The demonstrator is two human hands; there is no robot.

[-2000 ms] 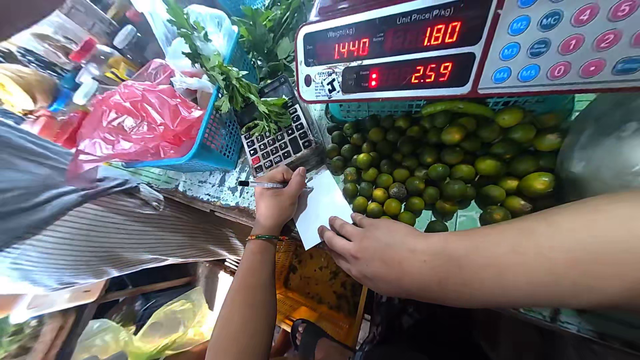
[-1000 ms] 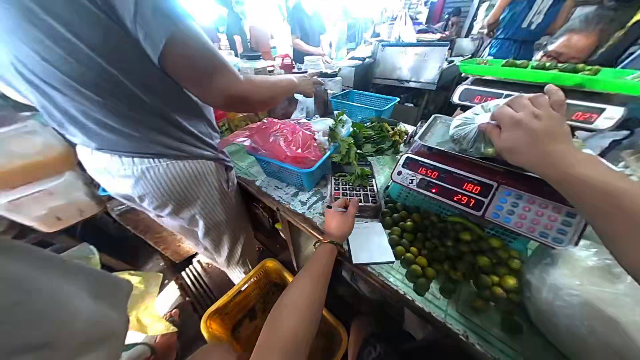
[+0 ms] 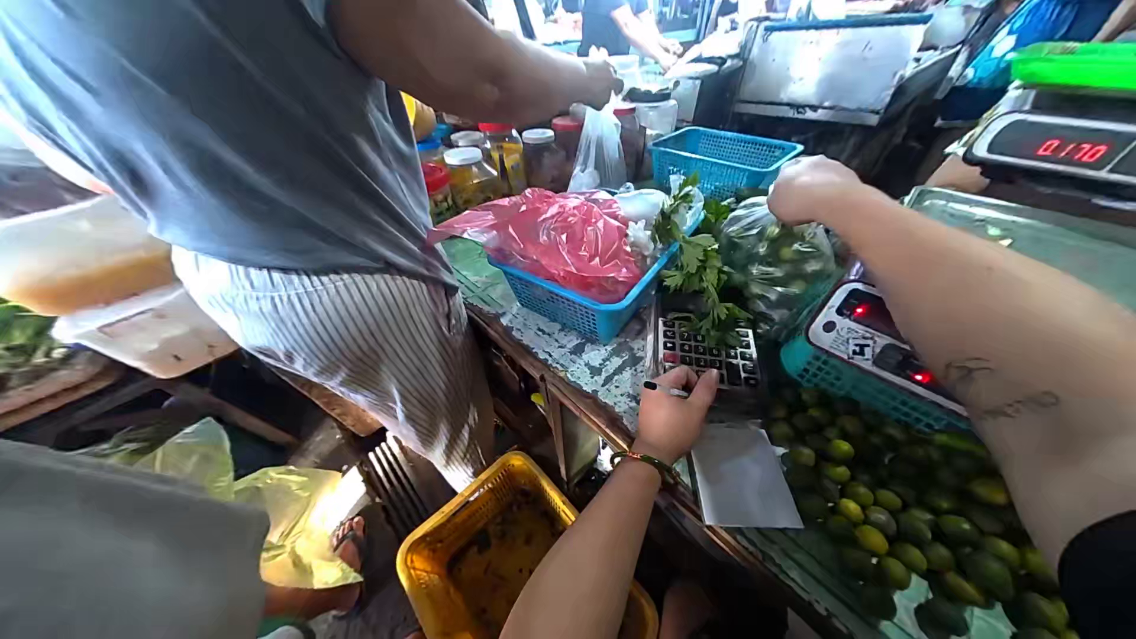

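Observation:
My left hand holds a pen at the lower edge of a desk calculator. Just below that hand lies a white paper pad. My right hand grips the top of a clear plastic bag of green fruit, which hangs by the leafy greens. Under my right forearm is a digital price scale, its display partly hidden. Small green citrus fruits are heaped beside the pad, below a teal basket.
A blue basket holds a pink plastic bag. Behind are an empty-looking blue basket, lidded jars and a second scale. A person stands at left, arm over the jars. A yellow crate sits below the counter.
My right hand has moved from the scale's tray with the plastic bag, now held over by the greens. The standing person's hand is now at a whitish bag. The view has shifted.

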